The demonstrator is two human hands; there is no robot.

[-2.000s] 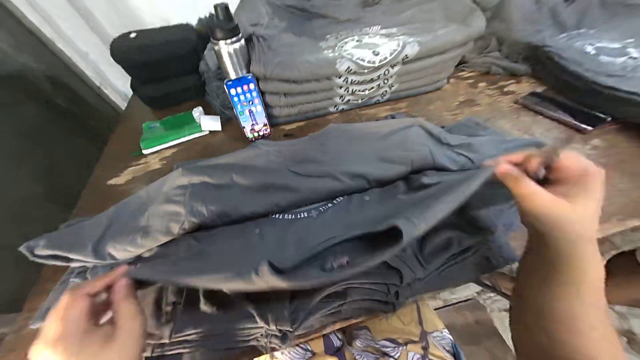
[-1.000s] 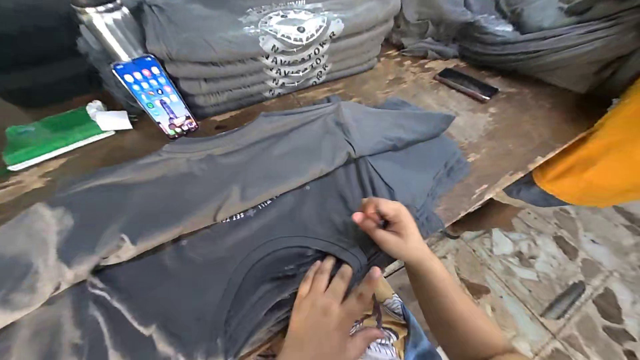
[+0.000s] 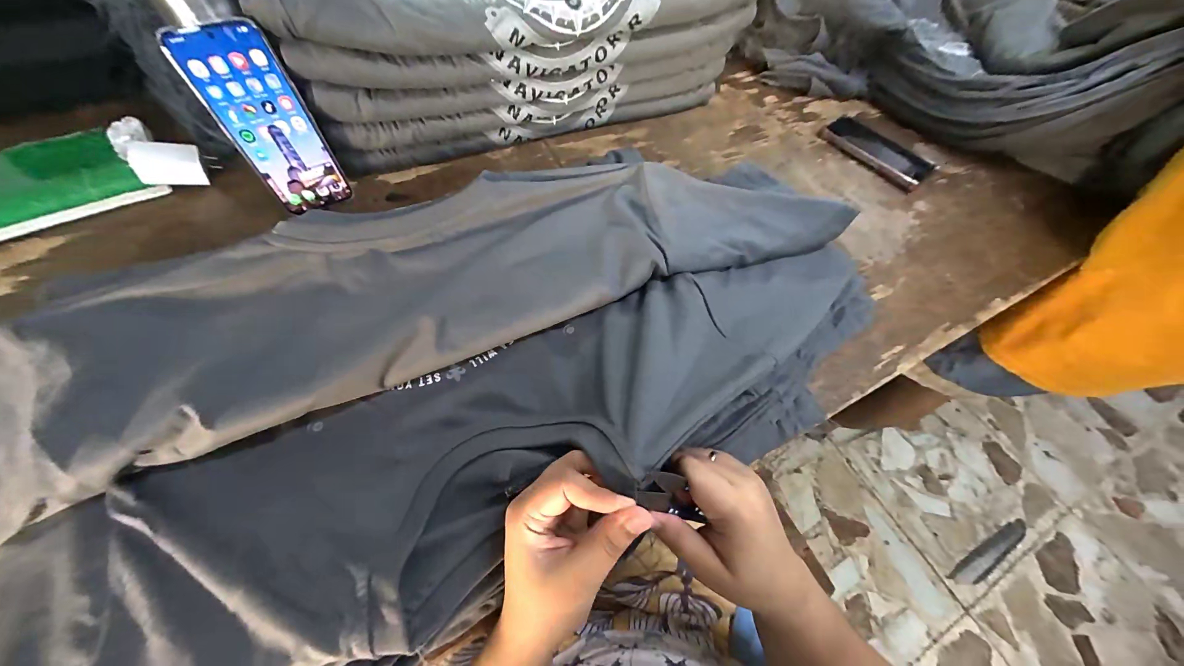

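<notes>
A dark grey T-shirt (image 3: 351, 472) with small printed lettering lies spread over other grey shirts, its round neckline toward me. My left hand (image 3: 569, 536) pinches the shirt's edge beside the neckline, thumb against forefinger. Close at its right, my right hand (image 3: 726, 518) holds a small dark metal tool (image 3: 671, 495), which looks like thread snips, with its blades at the pinched cloth. The fingers partly cover the tool, so how far its blades are apart cannot be told.
Behind stand folded grey printed shirts (image 3: 398, 92), with a lit smartphone (image 3: 259, 120) leaning on them. A green-and-white box (image 3: 74, 180) lies left. A dark phone-like object (image 3: 879, 153) lies on the worn wooden table (image 3: 971, 240). Orange cloth (image 3: 1101, 296) hangs at the right edge.
My hands, wide apart on the shirt two seconds ago, have come together at its neckline. My left hand, lying flat on the cloth a second ago, now pinches it. The view has shifted closer.
</notes>
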